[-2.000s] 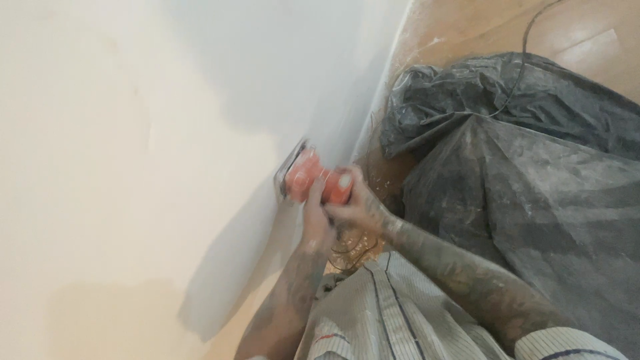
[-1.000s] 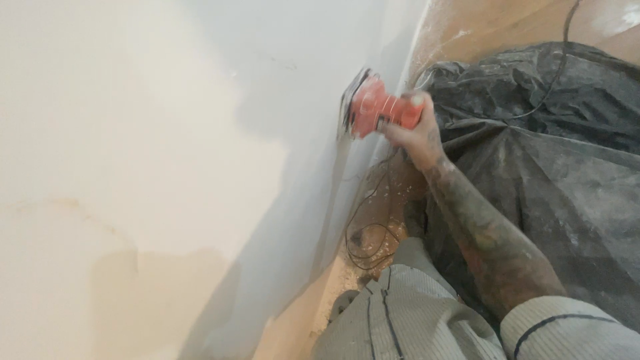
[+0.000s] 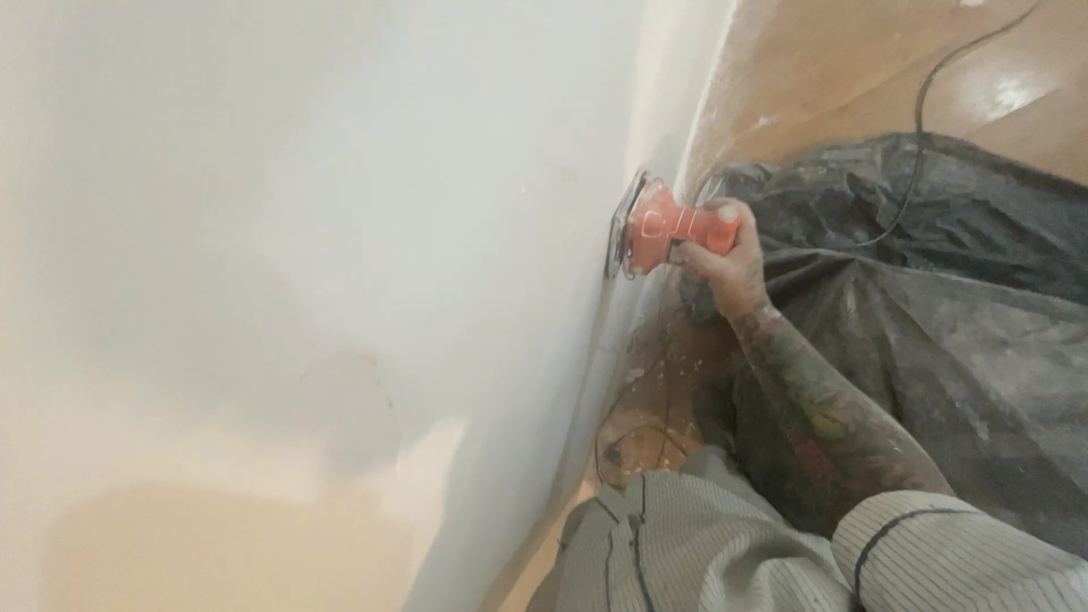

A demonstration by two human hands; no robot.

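A red electric sheet sander (image 3: 653,225) is held sideways, its dark sanding pad at the face of a pale wall (image 3: 357,212) low down, close to where the wall meets the floor. My right hand (image 3: 733,259) grips the sander's body from the right, the thumb along its underside. Pale dust lies on the hand and forearm. My left hand is out of view. Whether the pad fully touches the wall cannot be told.
A crumpled dark plastic sheet (image 3: 960,340) covers something bulky at the right. A black cord (image 3: 920,110) runs over it. More thin cord (image 3: 599,442) loops on the dusty wood-coloured floor (image 3: 816,59), near my feet. A baseboard (image 3: 680,110) edges the wall.
Two seconds ago both my hands were on the sander; the left has since let go and left the view. The view itself has shifted.
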